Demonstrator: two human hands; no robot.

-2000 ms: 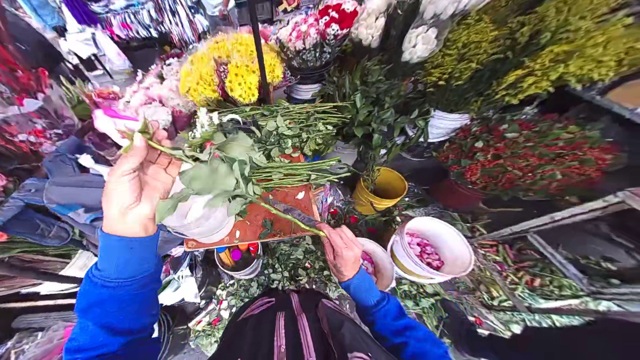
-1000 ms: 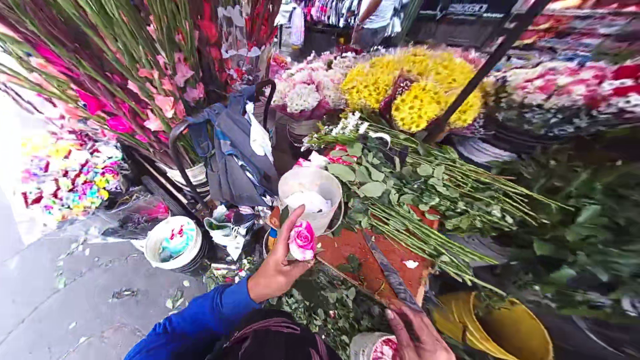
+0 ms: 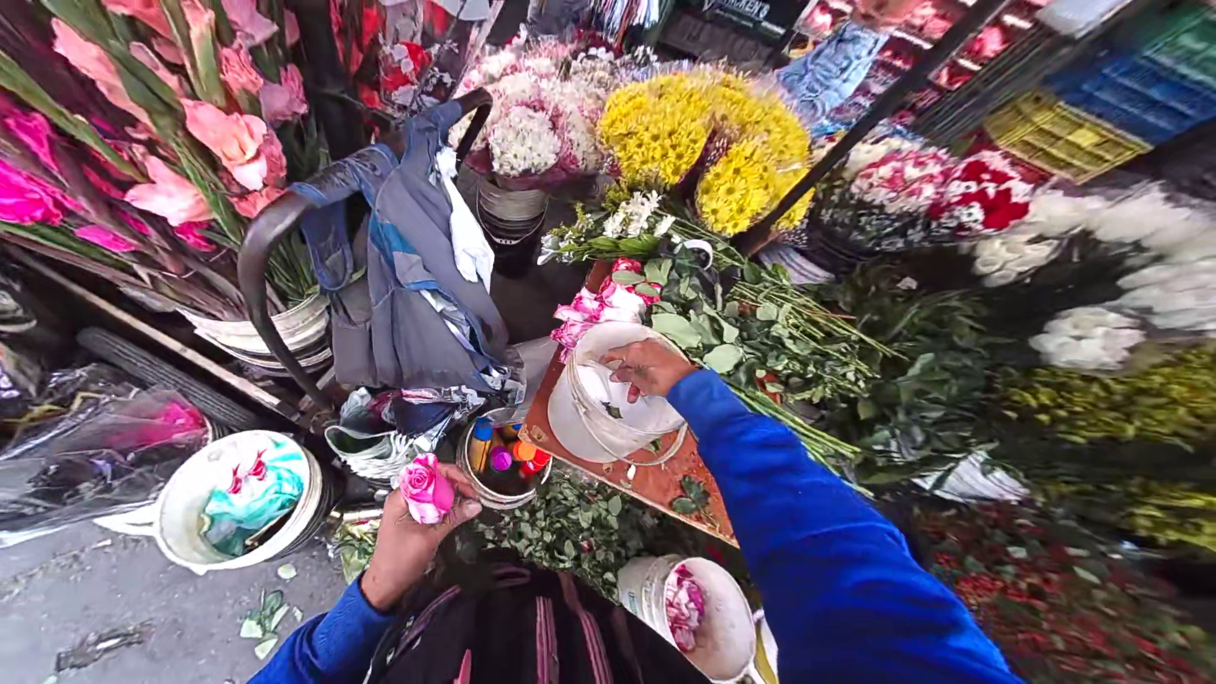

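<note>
My left hand (image 3: 423, 522) holds a pink rose bloom (image 3: 427, 488) between thumb and fingers, low at the centre left. My right hand (image 3: 648, 369) reaches into the mouth of a white plastic bucket (image 3: 584, 399) on a reddish-brown board (image 3: 679, 480); its fingertips are partly hidden, and I cannot tell whether they grip anything. Pink and white roses (image 3: 603, 302) lie behind that bucket. Beside them on the board are green leafy rose stems (image 3: 760, 332). A small bucket of orange, purple and red capped containers (image 3: 503, 461) stands between my hands.
A grey backpack (image 3: 408, 275) hangs on a dark metal handle (image 3: 256, 275). At lower left stands a bucket with teal material (image 3: 233, 503); near my body is one with pink petals (image 3: 698, 608). Yellow flowers (image 3: 703, 133) and a slanted dark pole (image 3: 874, 123) are behind the board.
The view has swung left. The knife near my right hand one second ago is no longer seen; that hand is now at the white bucket. My left hand keeps the pink rose, now left of the small bucket.
</note>
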